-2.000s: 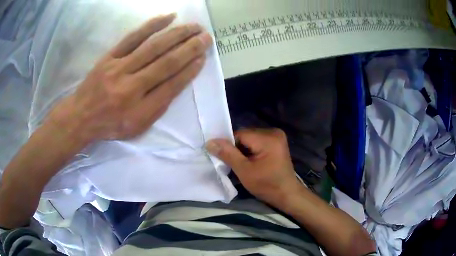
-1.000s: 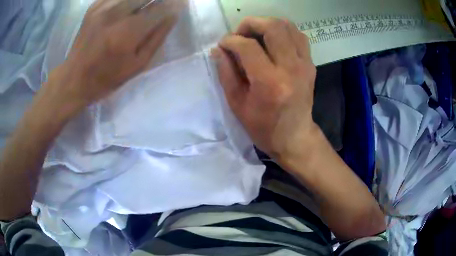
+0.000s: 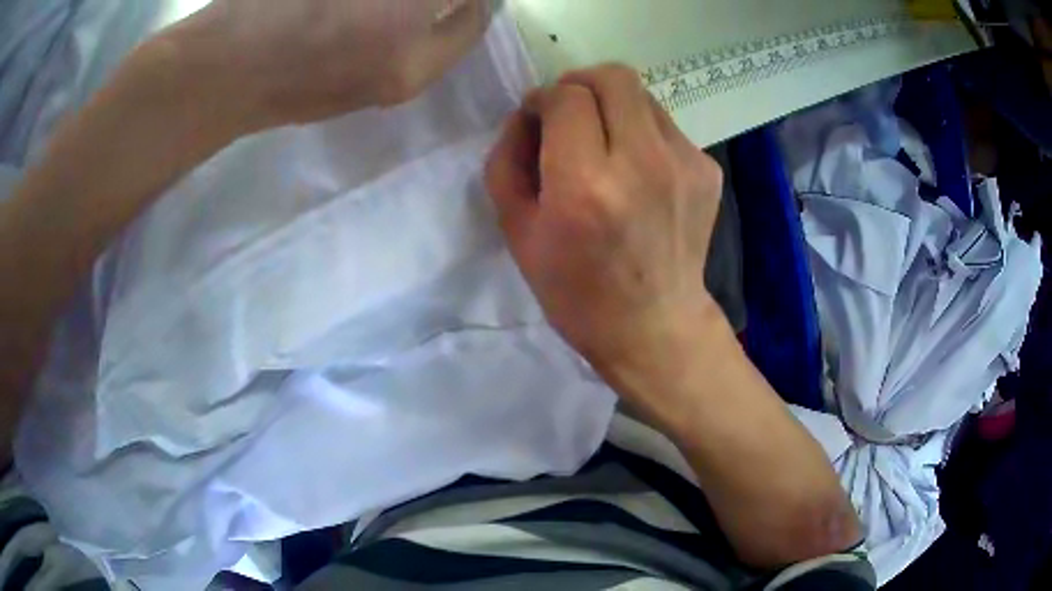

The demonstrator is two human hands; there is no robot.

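Observation:
A white garment piece lies over the table's front edge and hangs in folds over my lap. My left hand is at the top of the view, over the cloth; its fingers are partly cut off by the frame's upper edge, so its grip does not show. My right hand is at the cloth's right edge, its fingers bent and closed on that edge beside the table. The fingertips of my right hand are mostly hidden behind its knuckles.
The white table has a printed ruler scale along its front edge. A tied bundle of white cloth is at the right, beside a blue frame. A yellow item is at the top right. My striped top shows below.
My right hand has moved up from the lower cloth corner to the edge beside the table. My left hand has moved up and right. The view has shifted slightly.

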